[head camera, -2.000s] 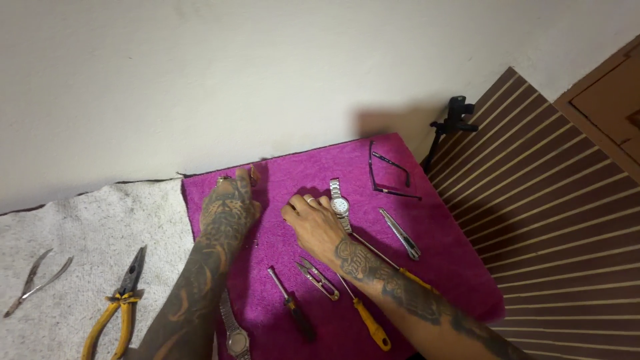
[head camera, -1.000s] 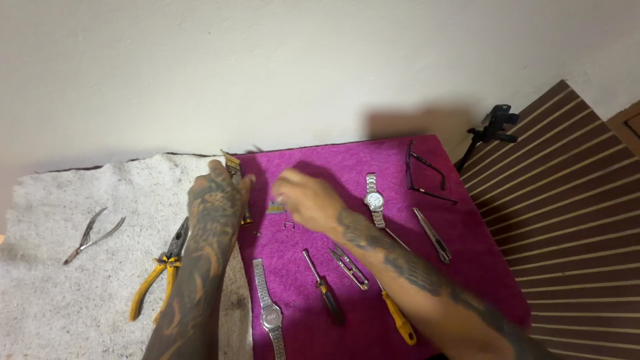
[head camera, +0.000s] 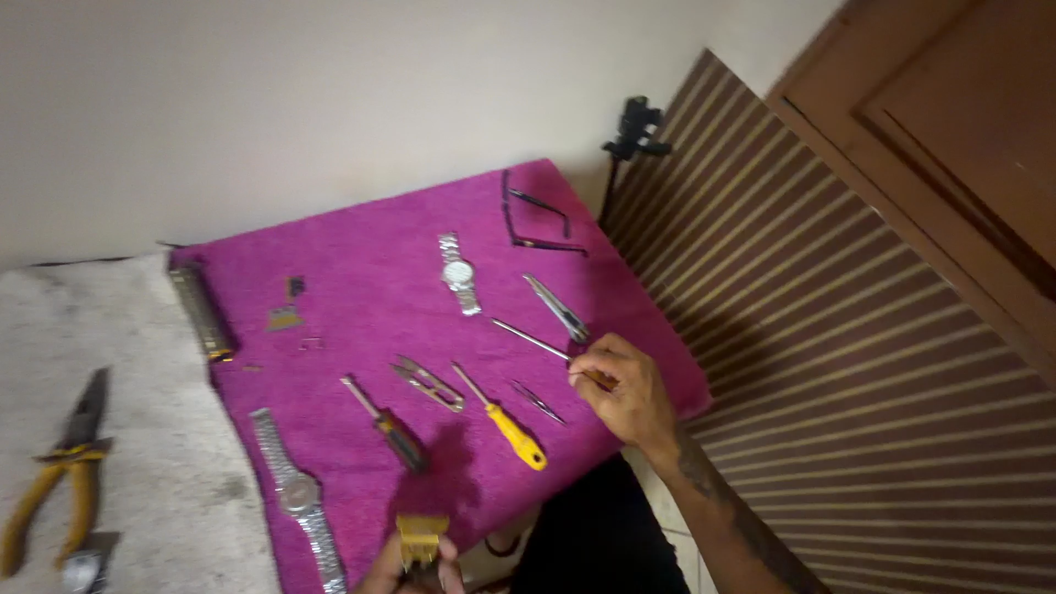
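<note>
My right hand (head camera: 627, 392) grips the handle of a screwdriver (head camera: 532, 338), whose shaft points up and left over the purple cloth. At the bottom, my left hand (head camera: 388, 573) holds a gold-coloured hair trimmer head (head camera: 421, 536); the rest of that piece is out of sight. A ribbed metal casing (head camera: 200, 313) lies at the cloth's left edge. Small loose parts (head camera: 285, 318) lie to its right. Between my hands are a yellow-handled screwdriver (head camera: 516, 436), tweezers (head camera: 538, 402), thread snips (head camera: 429, 384) and a dark-handled screwdriver (head camera: 400, 440).
Two metal-band watches (head camera: 459, 273) lie on the purple cloth (head camera: 363, 247), with a utility knife (head camera: 558, 309) and a glasses frame (head camera: 536, 241). Yellow-handled pliers (head camera: 76, 470) rest on the white cloth at left. A striped panel (head camera: 825, 346) and a black stand (head camera: 635, 132) are at right.
Both hands have left the upper left of the purple cloth. My left hand is lower, near the front edge; my right hand has moved right and taken hold of the screwdriver. The view has shifted.
</note>
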